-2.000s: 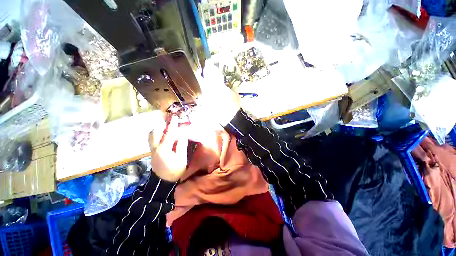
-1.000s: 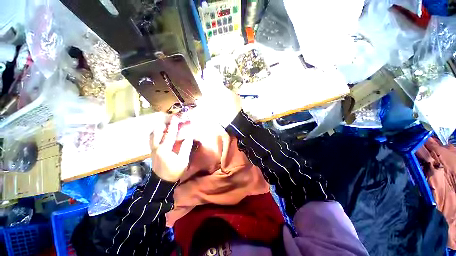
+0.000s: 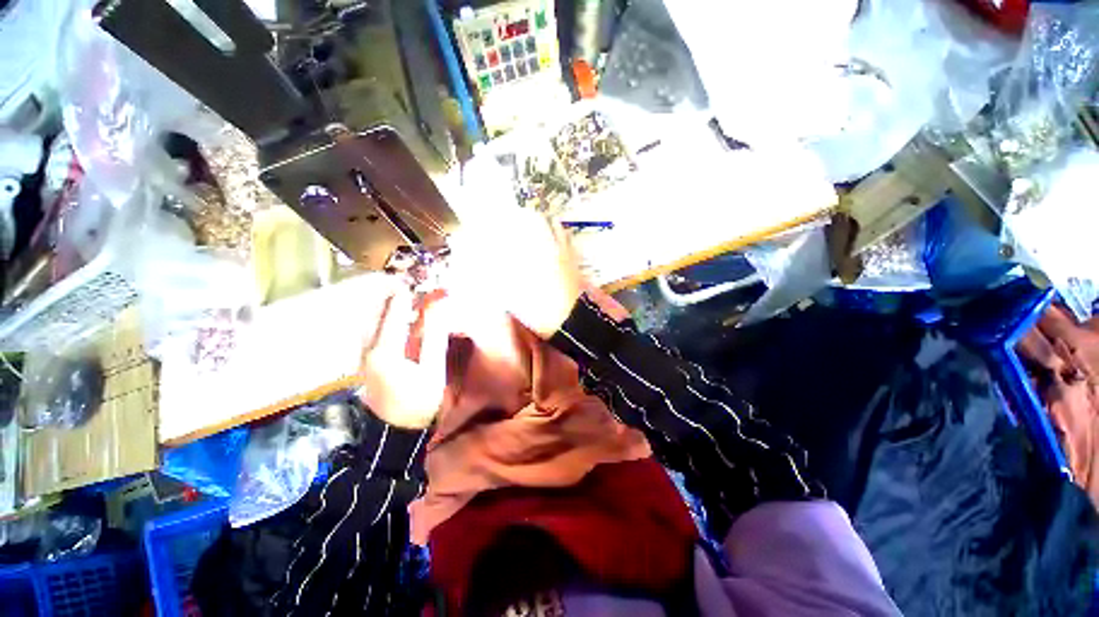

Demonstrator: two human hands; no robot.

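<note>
The dark machine head (image 3: 356, 199) with a slotted plate stands above the table edge. A salmon-pink garment piece (image 3: 530, 422) runs from under the needle area down into the lap, over a dark red cloth. My left hand (image 3: 404, 368) is at the left of the needle area with the cloth at its fingers. My right hand (image 3: 524, 271) is at the right of the needle area on the same cloth, washed out by the bright light. The fingertips and the spot under the needle are too bright to make out.
A control panel (image 3: 509, 48) stands behind the machine. Small shiny parts (image 3: 572, 157) lie on the table (image 3: 711, 205). A cream tray (image 3: 287, 256) is left of the head. Dark navy garments (image 3: 928, 446) heap at the right. Blue crates stand at both sides.
The view has shifted slightly, so the machine head sits further left. The machine's dark arm shows at a changed position with its slot more visible. Both hands remain on the cloth at the needle area.
</note>
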